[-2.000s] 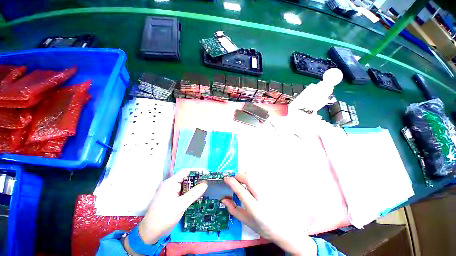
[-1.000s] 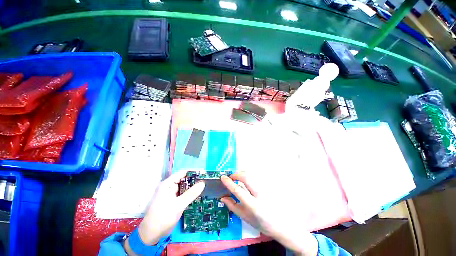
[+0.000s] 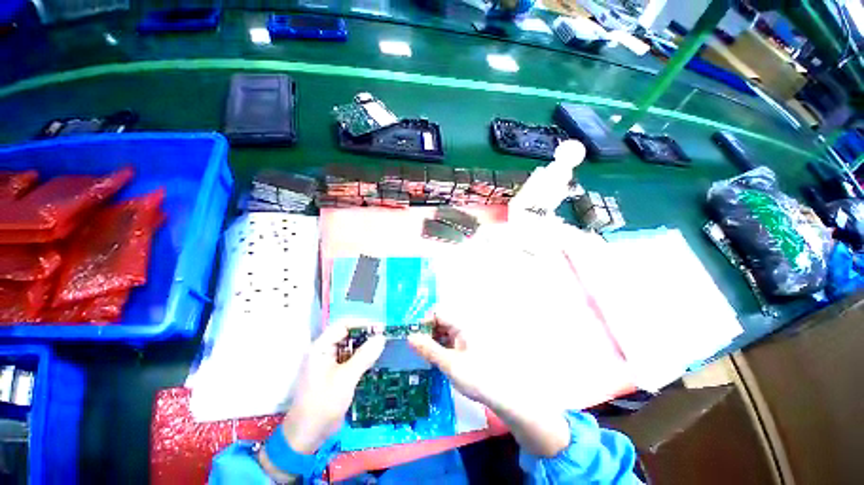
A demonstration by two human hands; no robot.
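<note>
A green circuit board [image 3: 391, 398] lies on blue film at the front of the pink mat. A thin dark grey rectangle, perhaps an LCD module [image 3: 402, 354], is on its upper part. My left hand [image 3: 333, 374] holds the left edge, thumb on the grey module's corner. My right hand [image 3: 474, 365] holds the right edge near the connector row. The fingers under the board are hidden. Another grey module [image 3: 363, 278] lies on the blue film [image 3: 407, 289] beyond my hands.
A blue bin [image 3: 204, 208] with red bubble bags [image 3: 104, 251] stands left. A dotted white sheet [image 3: 270, 284] lies beside the mat. Module stacks [image 3: 417, 186] and a white bottle [image 3: 549, 185] stand behind. Black housings [image 3: 393, 140] lie on the green surface. Cardboard boxes [image 3: 696, 426] are lower right.
The camera view has shifted, showing more of the far side. My right hand's fingers have moved closer around the board's right edge. Both hands still hold the board.
</note>
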